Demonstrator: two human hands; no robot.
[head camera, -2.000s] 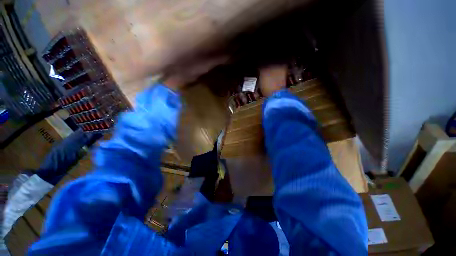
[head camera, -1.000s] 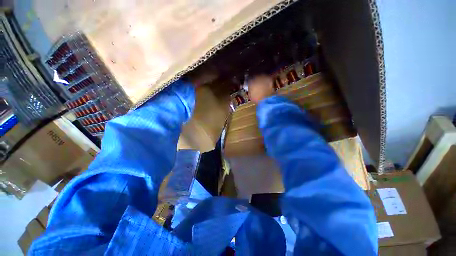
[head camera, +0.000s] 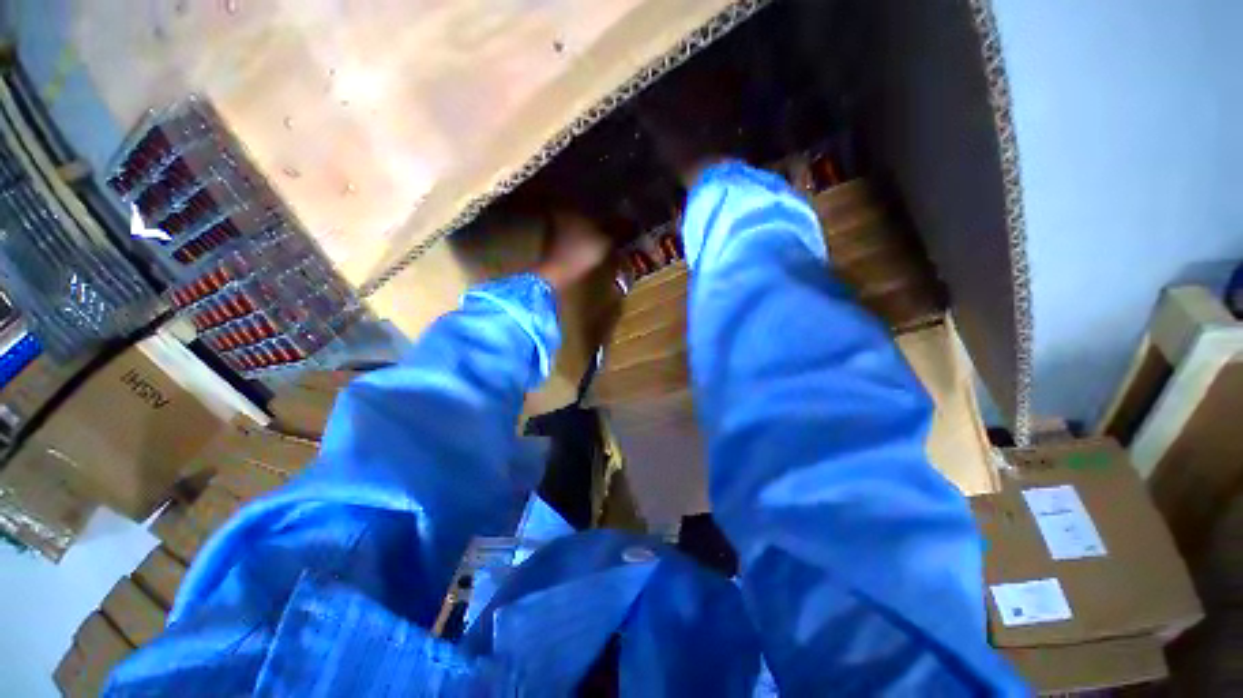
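Note:
A large open carton (head camera: 1006, 232) stands in front of me, dark inside. Red-brown copper coils (head camera: 641, 259) sit in a row in a tray in it, behind brown cardboard layers (head camera: 648, 327). My left hand (head camera: 575, 252) is inside the carton's left side, blurred, beside a brown flap; whether it grips anything cannot be told. My right hand (head camera: 695, 147) reaches deeper into the carton over the coils; only a blurred, dark part shows above the sleeve, and its fingers are hidden in shadow.
A pale wooden board (head camera: 314, 96) lies beyond the carton's edge. A tray stack (head camera: 218, 246) with coils and a white slip is at left. Clear empty-looking trays (head camera: 68, 232) and a printed carton (head camera: 136, 409) stand further left. A labelled carton (head camera: 1091, 586) is at lower right.
My right hand has moved deeper into the carton. My left hand has shifted slightly right and down and shows more clearly. A gloved hand at left, seen two seconds ago, is gone.

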